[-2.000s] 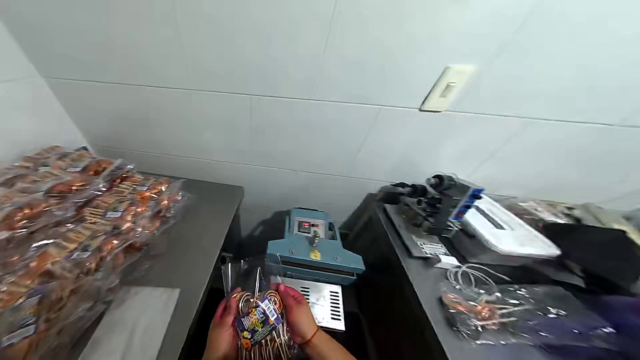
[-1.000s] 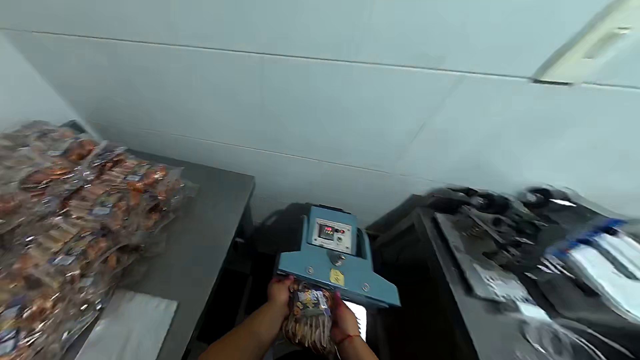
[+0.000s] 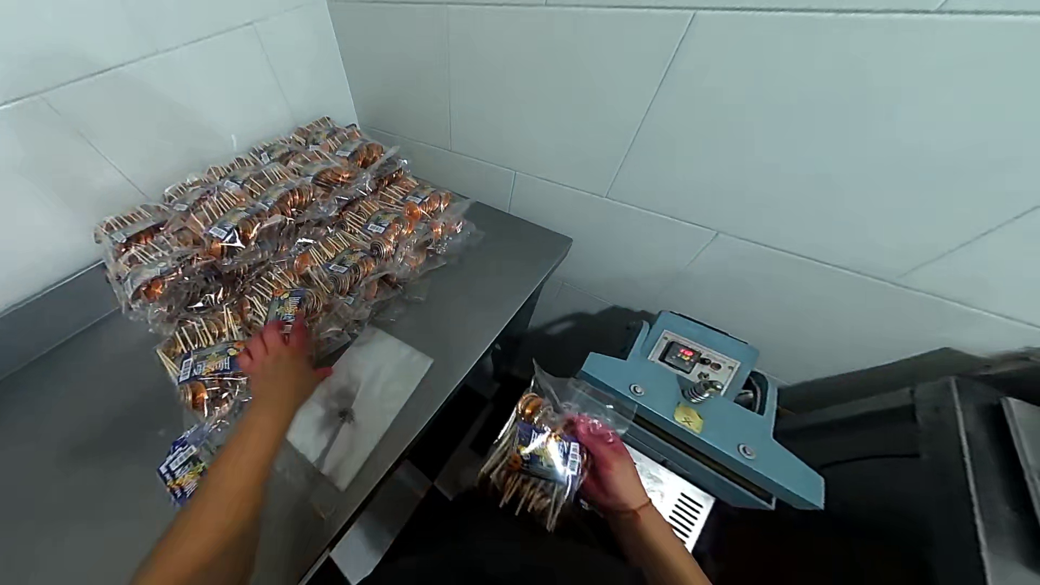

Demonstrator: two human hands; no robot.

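My right hand grips a clear plastic bag of lollipops with a dark printed label, held in front of a blue heat sealer. My left hand reaches over the steel table, its fingers on or just above the near edge of a large pile of similar bagged lollipops; whether it grips one cannot be told. Left of my left forearm lies a bag with a blue label. A white sheet lies flat beside the pile.
The steel table's right edge faces a gap with a checkered floor, between it and the sealer. The sealer has a lit red display and a slotted metal shelf. A dark surface stands at the right, and a tiled wall rises behind.
The view has swung left. Both hands were together on a bag at the sealer; my left hand has let go and moved to the pile, while my right holds the bag away from the sealer's jaws.
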